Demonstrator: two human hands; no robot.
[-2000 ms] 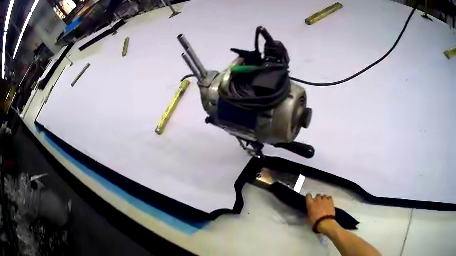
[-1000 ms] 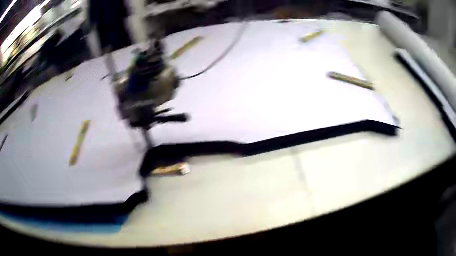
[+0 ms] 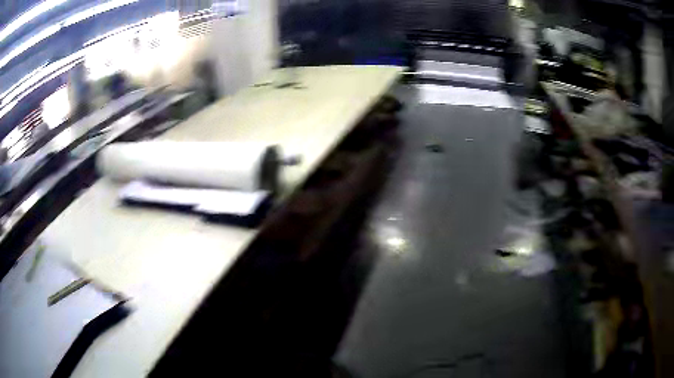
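Observation:
Neither of my hands is in the picture. The view is blurred. The white marker paper (image 3: pixel 29 325) lies at the lower left, with the dark edge of the fabric lay (image 3: pixel 92 332) showing beside it. A yellowish cloth weight (image 3: pixel 68 291) rests on the paper near its end. A second, blurred one (image 3: pixel 35 262) lies further left. The cutting machine is out of view.
A thick white paper roll (image 3: pixel 185 164) lies across the cream table (image 3: pixel 310 111), with a thinner white and dark bundle (image 3: pixel 196 201) beside it. A grey floor aisle (image 3: pixel 451 258) runs along the table's right side. Cluttered heaps (image 3: pixel 591 184) line the far right.
The view has swung right, towards the table's far end and the aisle. The machine has left the picture. The hand seen two seconds ago on a dark strip is out of view.

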